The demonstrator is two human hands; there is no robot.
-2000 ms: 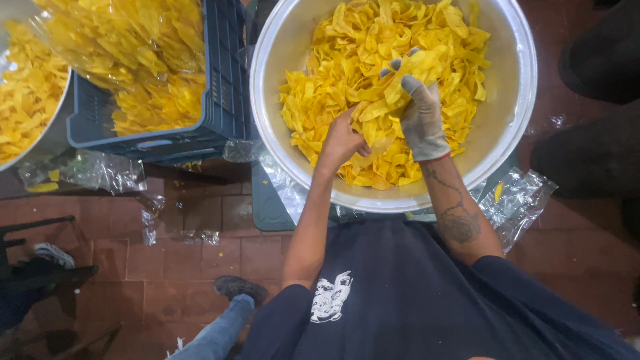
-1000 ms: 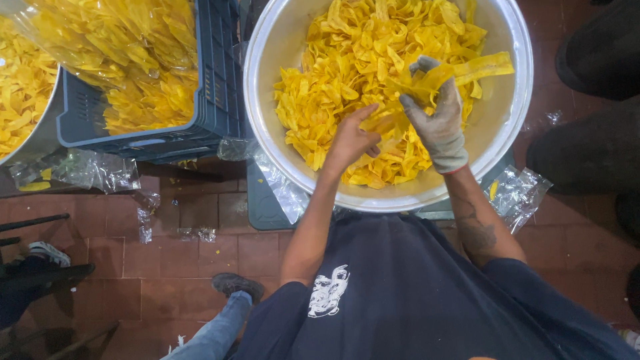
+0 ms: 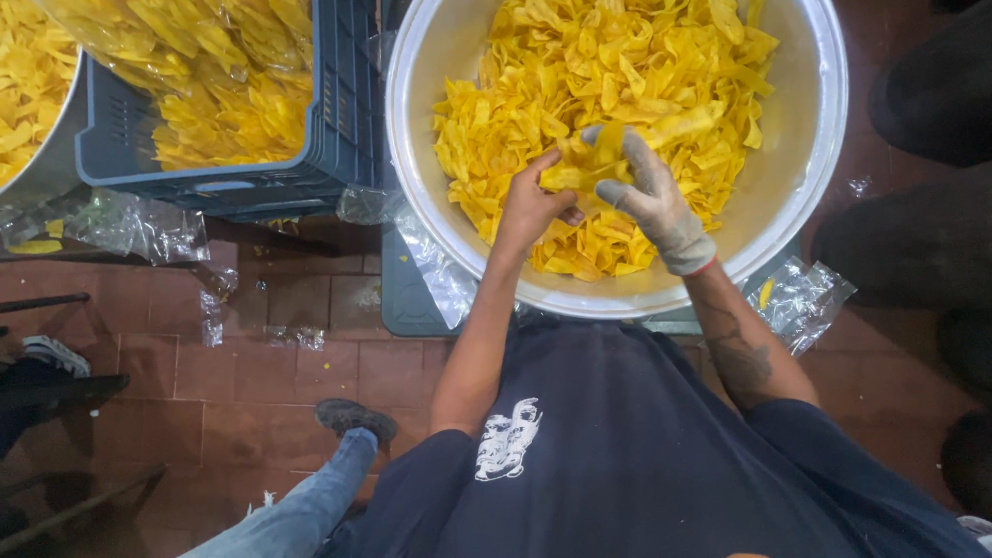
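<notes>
A large round metal bowl (image 3: 806,155) holds a heap of yellow plantain chips (image 3: 542,101). Over the near part of the heap, my bare left hand (image 3: 539,201) has its fingers around some chips, and the thumb side faces my other hand. Just right of it is my right hand (image 3: 655,194) in a grey-white glove, thumb and fingers spread about a blurred chip strip (image 3: 610,143). Whether the glove grips that strip is hard to tell. Chips lie between the two hands.
Left of the bowl, a blue-grey plastic crate (image 3: 201,180) holds bagged chips. Another metal bowl (image 3: 66,124) of chips stands at the far left. Clear plastic film (image 3: 810,298) lies by the bowl. Dark rounded objects (image 3: 907,240) are at the right.
The long chip strip raised in my gloved hand a second ago no longer sticks out to the right. That hand has come lower left, closer to my bare hand.
</notes>
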